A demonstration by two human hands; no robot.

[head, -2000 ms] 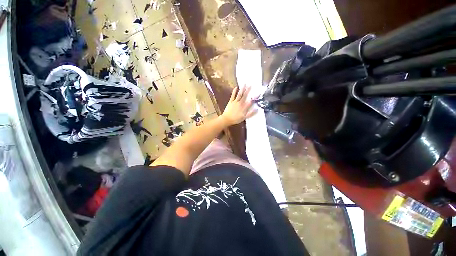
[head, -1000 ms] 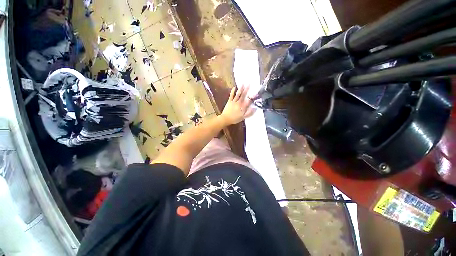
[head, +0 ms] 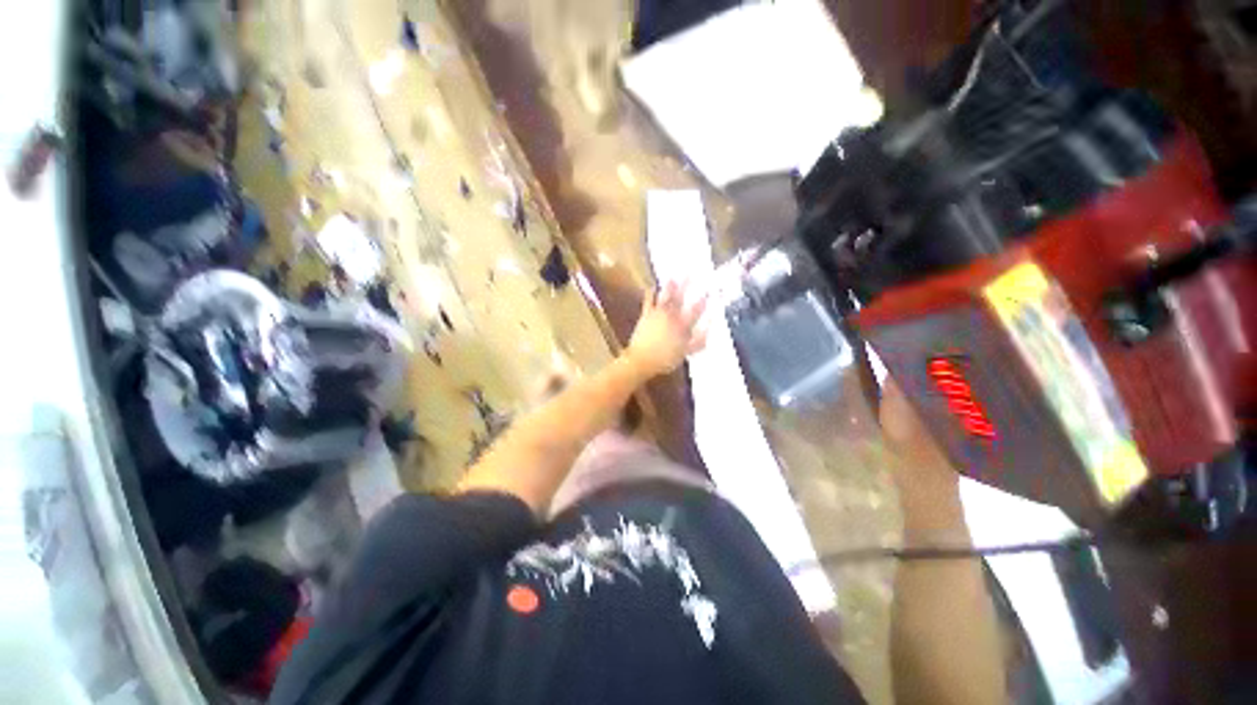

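Note:
The cloth cutting machine, blurred by motion, has a red box [head: 1172,317] with glowing red digits and a yellow label. Its silver base plate [head: 797,344] rests on the table. My left hand [head: 671,327] lies flat with fingers apart on a narrow strip topped with white paper [head: 738,427], just left of the base plate. The hand grips nothing. My right forearm rises from the bottom edge towards the machine; my right hand is hidden behind the red box. A wider white-topped lay [head: 744,90] with a dark edge lies beyond the machine foot.
The reddish-brown table [head: 855,482] has a patchy surface. A thin black cord [head: 937,552] crosses near my body. Another white-topped piece [head: 1013,537] lies under the machine's near side. At left, a bag of striped scraps [head: 228,372] stands beside the yellowish floor [head: 427,165], which is littered with offcuts.
The view has shifted and blurred. The machine has turned, so its red digits and more of its base plate and my right forearm now show. My left hand remains on the strip.

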